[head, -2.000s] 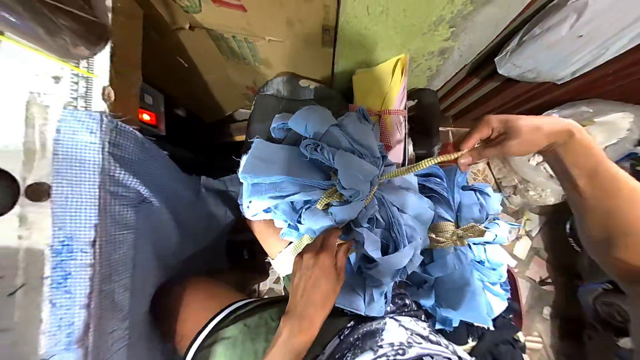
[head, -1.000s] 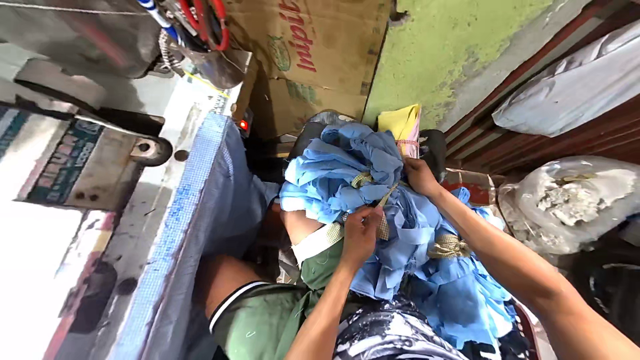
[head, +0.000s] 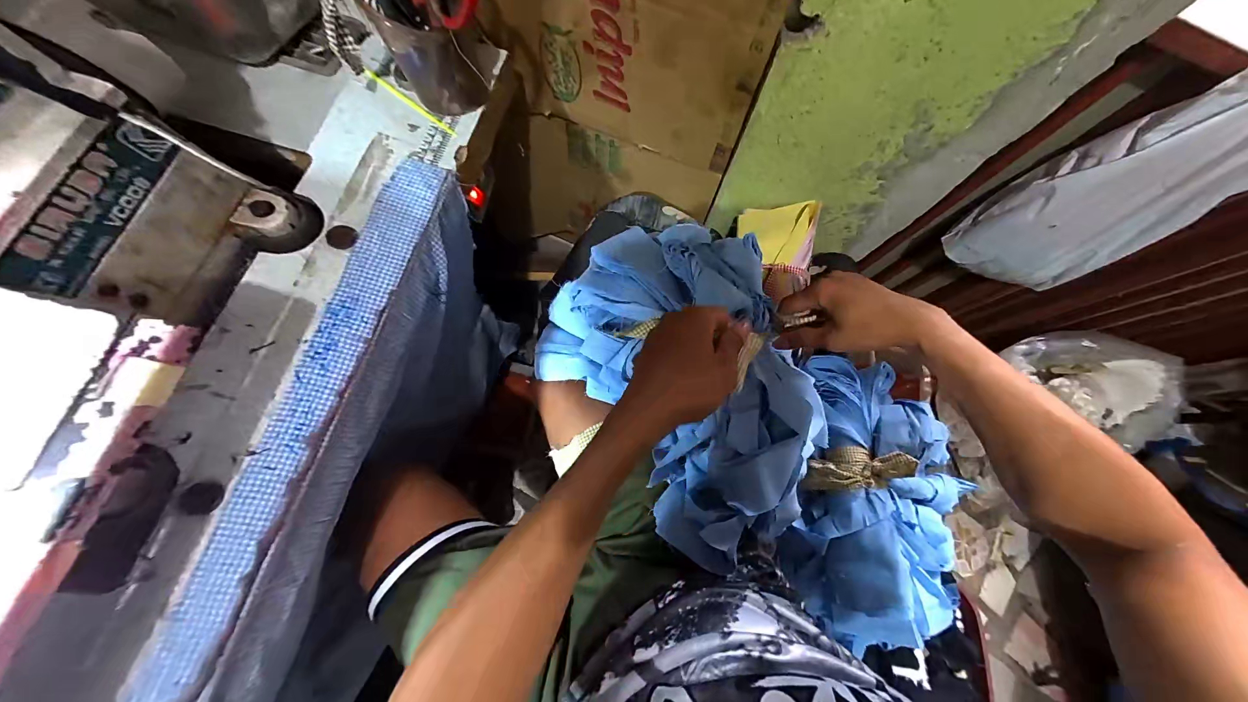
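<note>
A bundle of blue cloth pieces (head: 736,444) lies across my lap, with a checked cloth strip (head: 749,359) around its middle. My left hand (head: 687,361) is closed on the strip at the bundle's centre. Just to its right, my right hand (head: 853,312) pinches another part of the strip; its fingertips are partly hidden. A second blue cloth bundle (head: 868,565) rests at the right, bound by a knotted checked strip (head: 860,470). Yellow and pink cloth or paper (head: 780,234) shows beyond the hands.
An industrial sewing machine (head: 127,205) stands on the table at the left, where blue checked cloth (head: 336,361) hangs over the edge. Behind are a cardboard box (head: 634,97) and a green wall (head: 926,97). At the right are a clear plastic bag of scraps (head: 1102,385) and a grey wrapped bundle (head: 1092,195).
Two seconds ago my right hand held the strip stretched out to the right; now both hands are close together at the bundle's middle. The view has shifted, showing more of the sewing machine.
</note>
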